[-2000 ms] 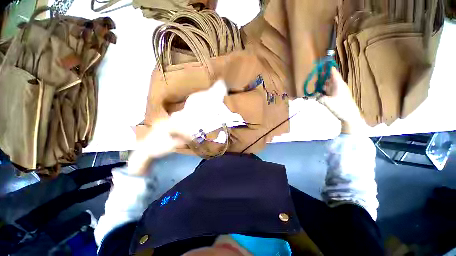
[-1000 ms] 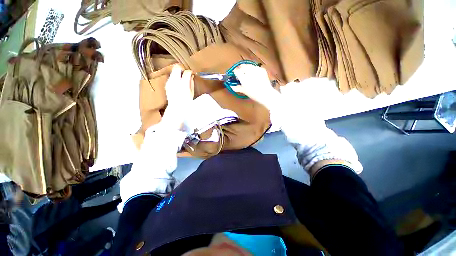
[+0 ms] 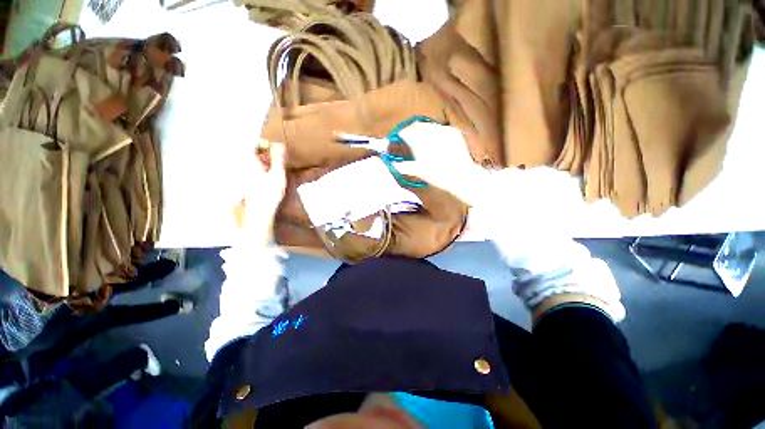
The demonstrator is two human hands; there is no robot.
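My right hand (image 3: 440, 159) holds the teal-handled scissors (image 3: 392, 151) over the brown bag panels (image 3: 335, 126), blades pointing left. The blades look nearly closed. My left hand (image 3: 267, 180) is at the left edge of the panels, fingertips together on the panel edge; whether it pinches the edge or something fine cannot be told. A white paper piece (image 3: 352, 191) lies on the panels between my hands, with a small brown handle loop (image 3: 366, 243) below it. Brown bag handles (image 3: 348, 59) arch in a bunch at the panels' far edge.
Olive-tan bag bodies (image 3: 38, 201) are piled at the left. More brown panels (image 3: 663, 117) are fanned at the right on the white table (image 3: 204, 126). A metal-framed stand (image 3: 696, 260) is below the table at the right.
Since a second ago, my left hand has moved left and down to the panel edge. The scissors remain over the panels in my right hand. The whole view has shifted slightly.
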